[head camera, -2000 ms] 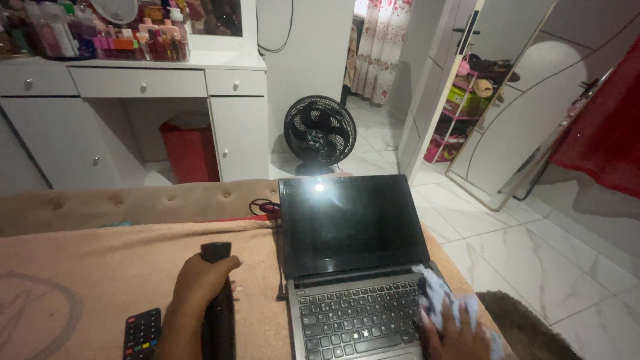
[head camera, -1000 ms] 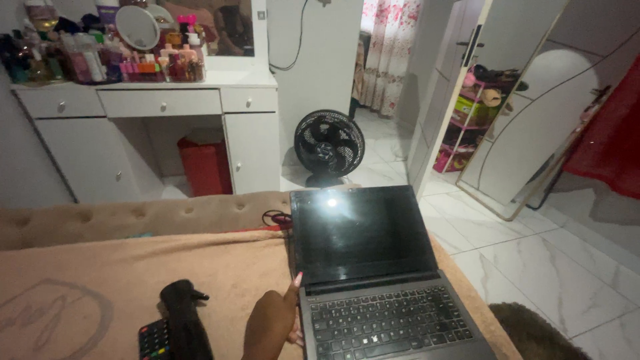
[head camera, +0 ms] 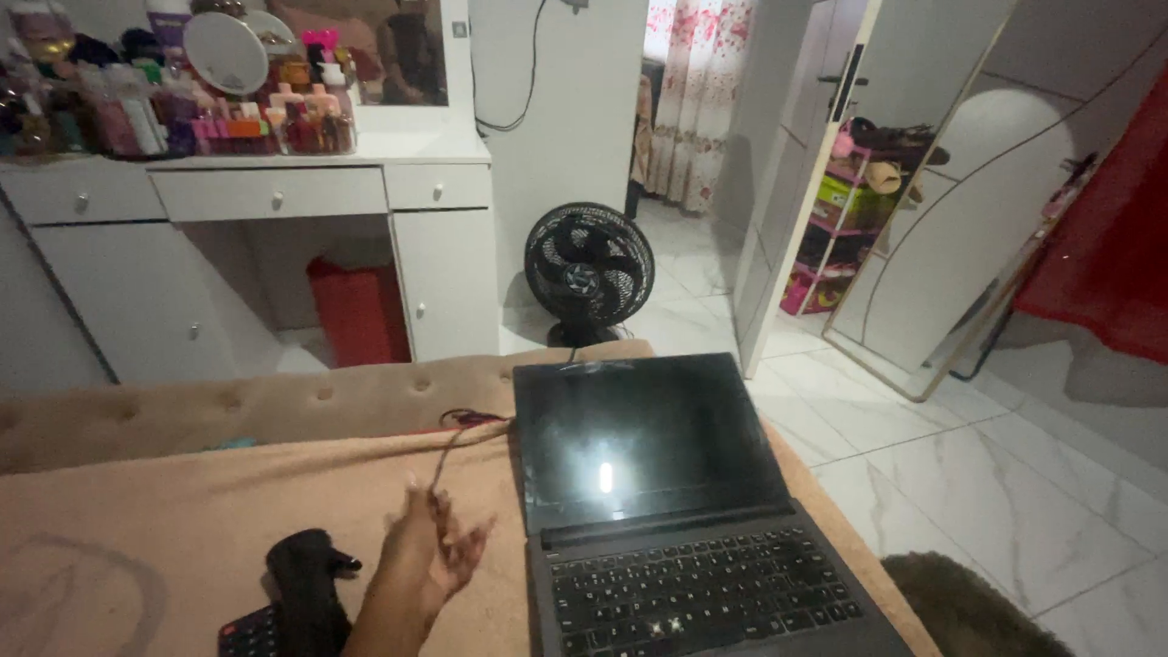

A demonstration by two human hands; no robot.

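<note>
My left hand (head camera: 447,543) is raised over the peach blanket (head camera: 228,511), left of the laptop, with its fingers apart; it is somewhat blurred. A thin dark cable (head camera: 444,461) runs behind its fingertips toward the laptop's far left corner; whether they touch cannot be told. The laptop (head camera: 648,447) lies open on the bed, its screen dark and reflecting a light, its keyboard (head camera: 703,584) uncovered. A black spray bottle (head camera: 306,584), seemingly with a trigger, lies left of my wrist, partly over a remote control (head camera: 248,632). My right hand is out of view.
A tufted beige bed edge (head camera: 319,394) runs behind the blanket. Beyond it stand a black fan (head camera: 589,274), a white dressing table (head camera: 438,146) holding cosmetics and a red bin (head camera: 360,315). At the right are a door (head camera: 794,182), a leaning mirror (head camera: 949,237) and a dark rug (head camera: 967,602).
My left hand let go of the black bottle, went to the laptop's left edge, and is now raised left of it. My right hand, with a pale cloth on the keyboard two seconds ago, has left the view.
</note>
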